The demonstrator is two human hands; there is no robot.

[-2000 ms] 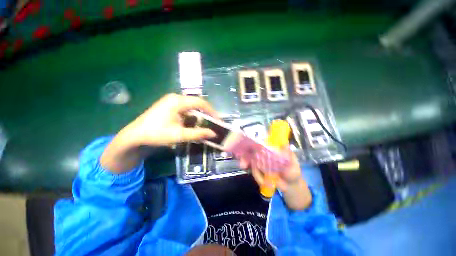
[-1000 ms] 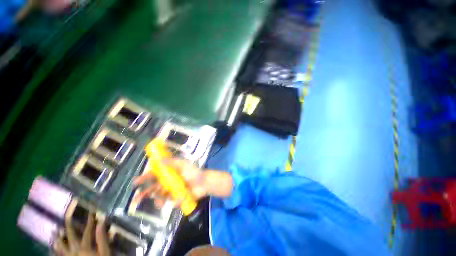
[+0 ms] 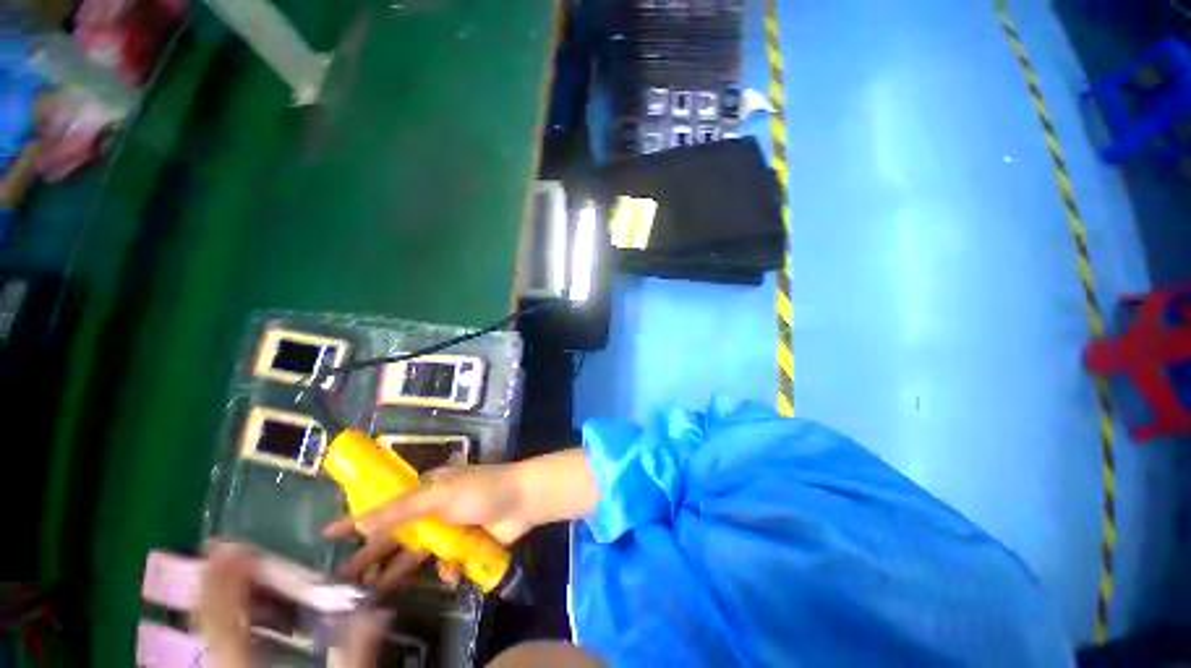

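My right hand point(image 3: 438, 516) is closed around the yellow-orange electric screwdriver point(image 3: 379, 483), whose dark nose points down and right. A black cord runs from its upper end. My left hand point(image 3: 235, 607), blurred and cut by the bottom edge, has its fingers around a pale, dark-centred phone unit point(image 3: 307, 587) over the lower part of the clear blister tray point(image 3: 220, 489). Other phone units with cream frames, such as the top left one point(image 3: 301, 358) and the top right one point(image 3: 434, 381), lie in pockets. Pink covers point(image 3: 170, 581) stick out at the tray's left.
The green bench point(image 3: 405, 170) has a raised edge on the right. Beyond it are a bright metallic object point(image 3: 564, 242), a black stack with a yellow label point(image 3: 705, 209) and stacked trays point(image 3: 686, 65). Blue floor with striped tape and a red object point(image 3: 1149, 359) lie right.
The view has turned right, then shifted. My left hand has moved from flat, spread fingers over the tray to fingers around a unit. My right hand still holds the screwdriver.
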